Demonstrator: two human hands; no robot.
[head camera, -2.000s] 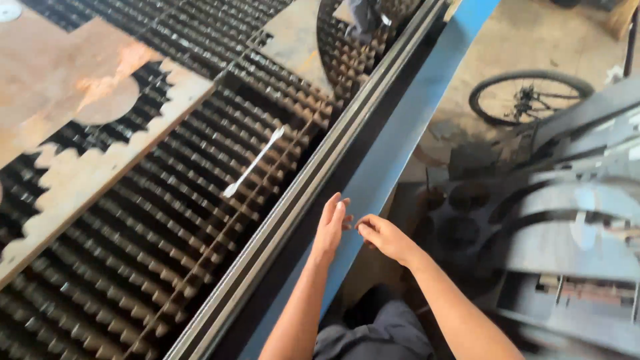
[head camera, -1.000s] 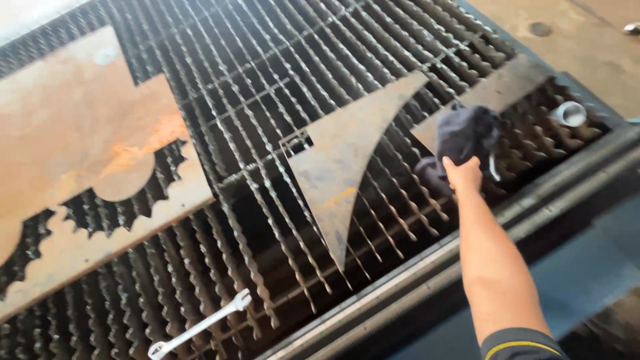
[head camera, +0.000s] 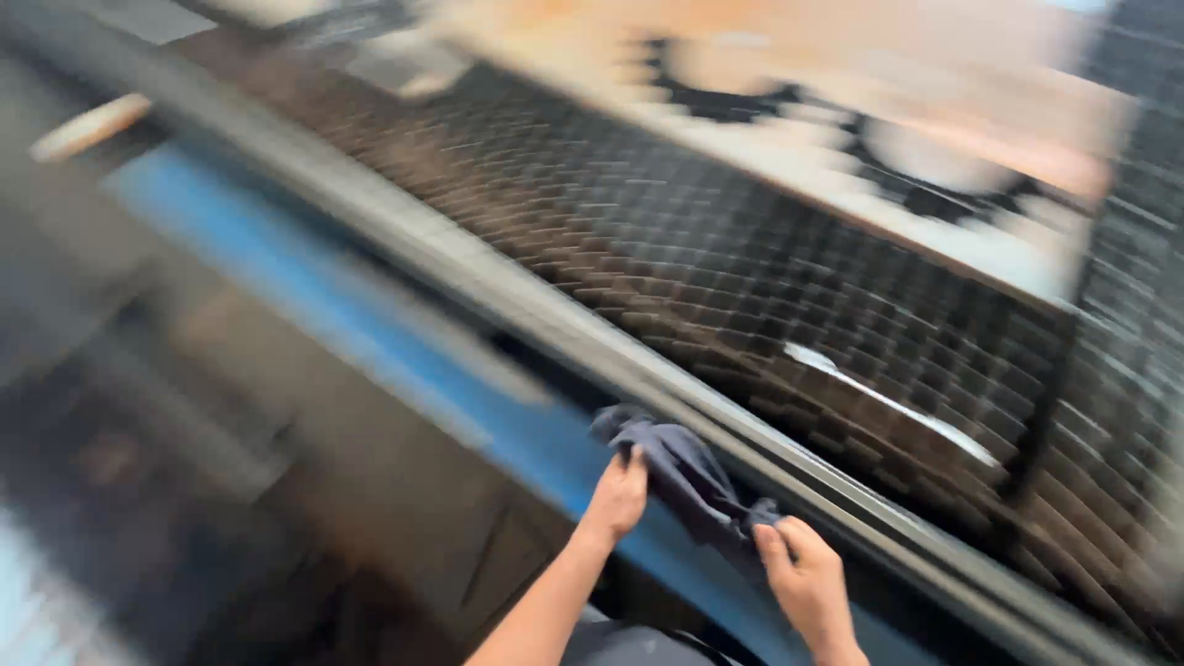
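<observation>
A dark grey-blue cloth is stretched between my two hands, over the blue side of the metal-slatted bed. My left hand grips its upper left end, and my right hand holds its lower right end. Beyond the bed's edge rail, a wrench lies on the slats, blurred by motion. Farther back, a metal plate with toothed cut-outs rests on the slats.
The long metal edge rail runs diagonally between me and the slats. A blue panel follows its near side. At upper left is a blurred, pale elongated object. Dark shapes at lower left are too blurred to identify.
One second ago a single hand held the bunched cloth over the slats; now both hands hold it, spread out, on the near side of the rail. The view has swung strongly.
</observation>
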